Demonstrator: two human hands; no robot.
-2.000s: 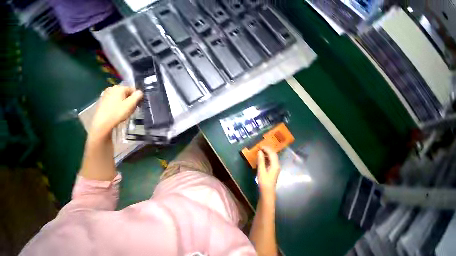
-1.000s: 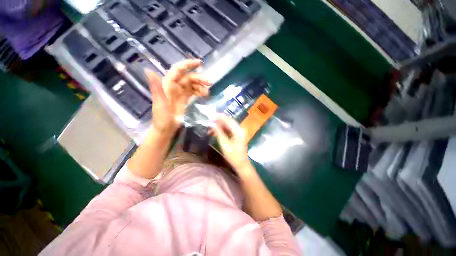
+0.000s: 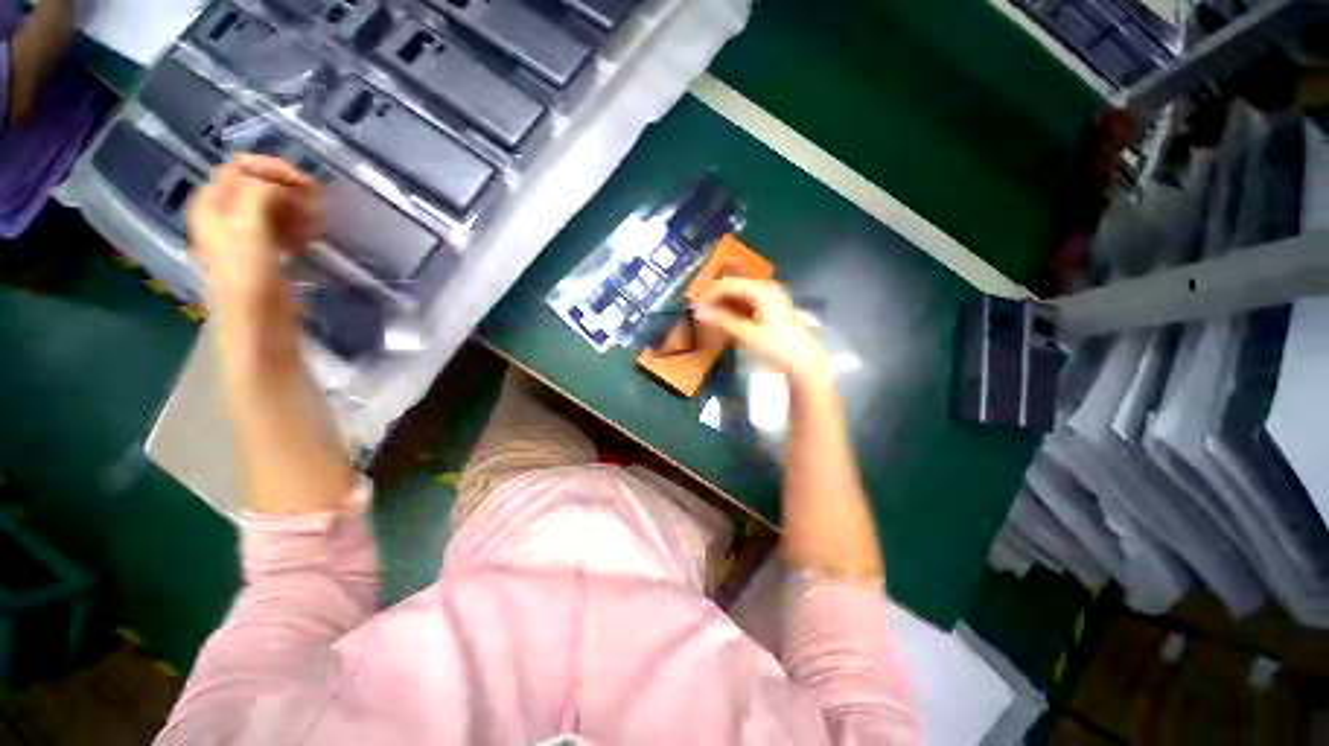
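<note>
My left hand [image 3: 251, 233] is over the left part of the clear blister tray [image 3: 620, 131], blurred, fingers curled; whether it holds anything cannot be told. The tray holds rows of dark oblong housings [image 3: 416, 146]. My right hand [image 3: 765, 328] is over the orange holding fixture [image 3: 733, 265], fingertips close together near its middle. A thin dark thing shows by these fingertips, too blurred to tell if it is held. The adhesive sheet [image 3: 634, 277], with dark and whitish rectangles, lies along the left side of the fixture.
Clear glossy film [image 3: 765, 401] lies right of the fixture. A black ridged block [image 3: 1006, 362] stands at the right bench edge. Stacked grey-white trays [image 3: 1166, 408] are at the right. A beige board [image 3: 197, 423] is below the tray. Another person's arm [image 3: 37, 59] shows at top left.
My left hand has moved away from my right hand, left over the tray. The clear film between the hands is gone from there. My right hand is now over the fixture. The view has shifted.
</note>
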